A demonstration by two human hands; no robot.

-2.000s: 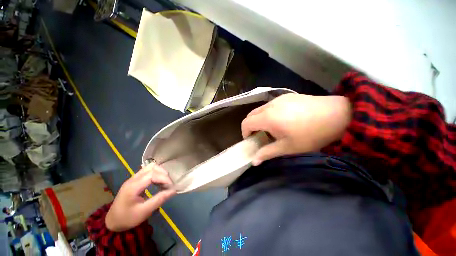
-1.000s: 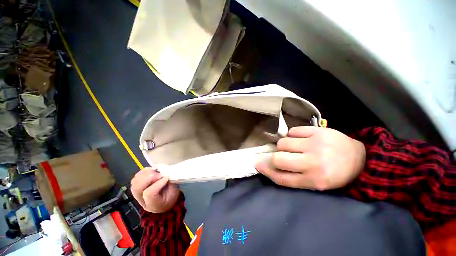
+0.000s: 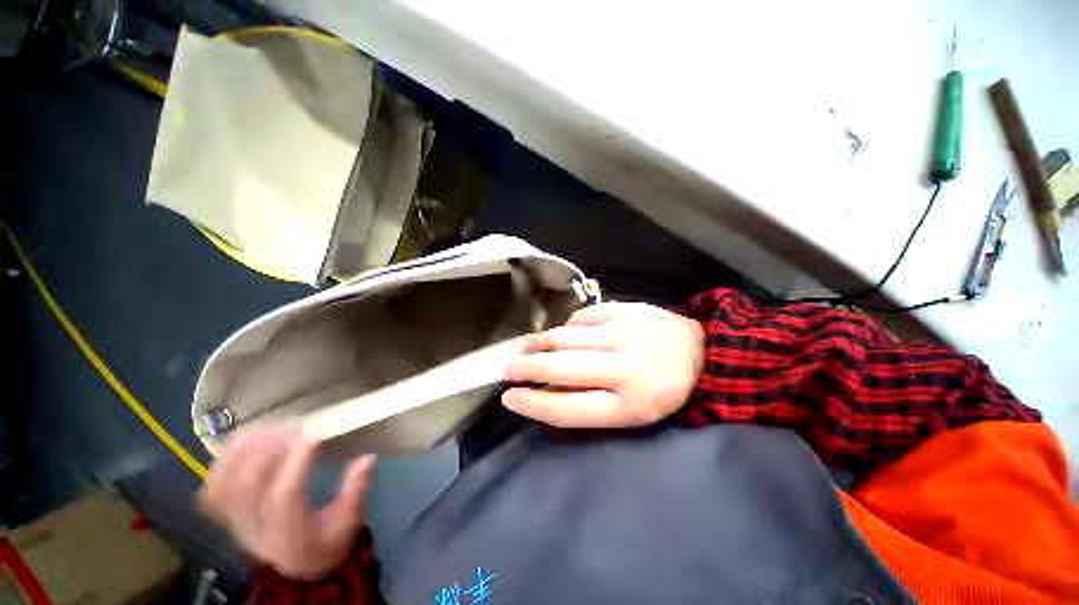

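Note:
A cream handbag body (image 3: 402,396) lies on its open mouth towards me at my lap, with its beige inside showing. A small silver ring (image 3: 218,420) sits inside the left end of the rim, and a small gold-coloured metal piece shows at the right end. My right hand (image 3: 609,366) grips the near rim towards the right end, fingers laid over the edge. My left hand (image 3: 284,496) is motion-blurred at the left end, in front of the near rim. Its thumb and fingers are apart, and it appears to hold nothing.
Cream bag bodies with yellow edges (image 3: 266,142) stand beyond the bag, left of the white table (image 3: 698,112). On the table lie a green-handled tool (image 3: 949,128) with a black cord, a brown stick (image 3: 1027,160) and a metal tool (image 3: 989,242). A carton (image 3: 95,550) is at lower left.
The view has swung right, bringing the table tools into sight. My left hand has come off the near rim and its fingers have spread. My right hand still grips the rim.

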